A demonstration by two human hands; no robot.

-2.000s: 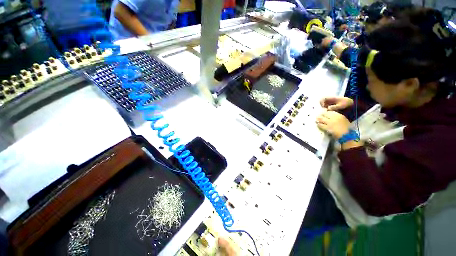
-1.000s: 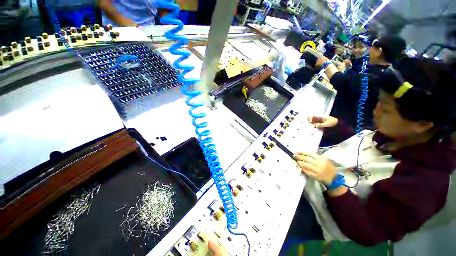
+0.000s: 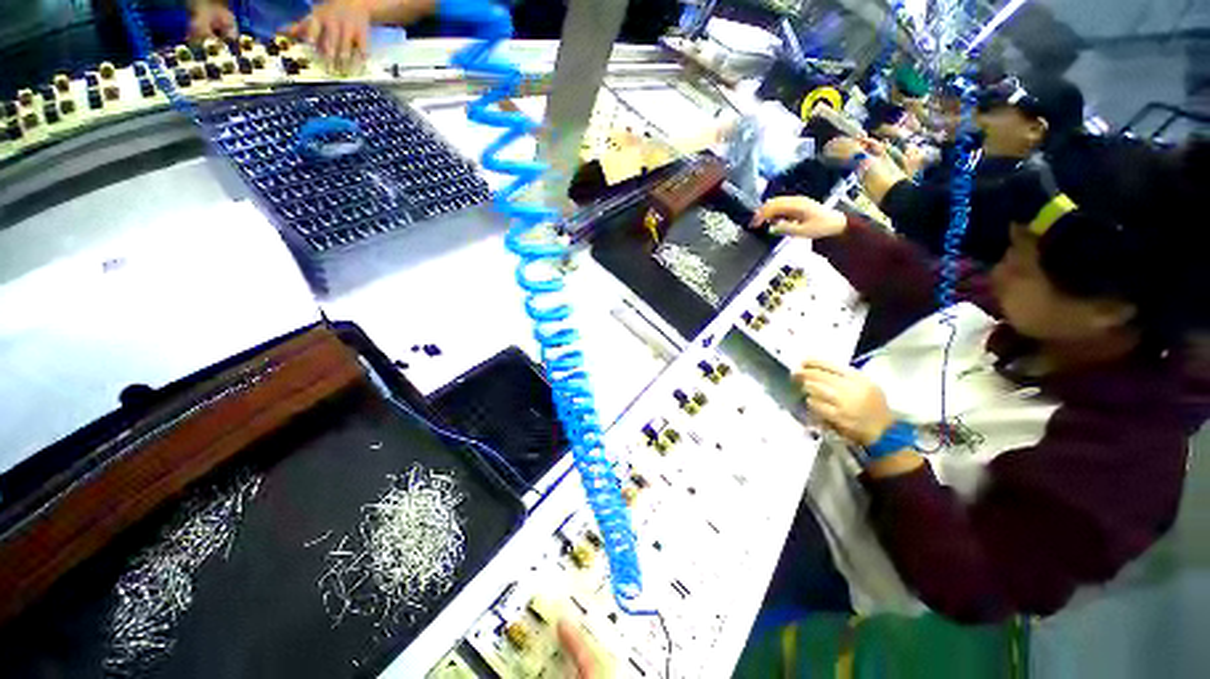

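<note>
The pale circuit board panel (image 3: 703,497) runs diagonally along the rail, with black and yellow-brown blocks on its far edge. One hand shows, cut off by the bottom edge. It looks like my right hand (image 3: 581,647), with a finger over the board's near end; what it holds cannot be seen. My left hand is out of the picture. The black parts tray (image 3: 285,570) at the lower left holds two piles of silvery leaded components (image 3: 409,537).
A blue coiled cord (image 3: 564,358) hangs across the middle. A small black bin (image 3: 504,411) adjoins the tray. A gridded packing tray (image 3: 352,173) lies behind. At right, a neighbour's hand (image 3: 849,402) is by the boards, the other over a tray. A grey post stands mid-back.
The neighbour's far hand has moved from the boards to their parts tray. Hands have appeared over the boards at the upper left. My visible hand stays at the board's near end.
</note>
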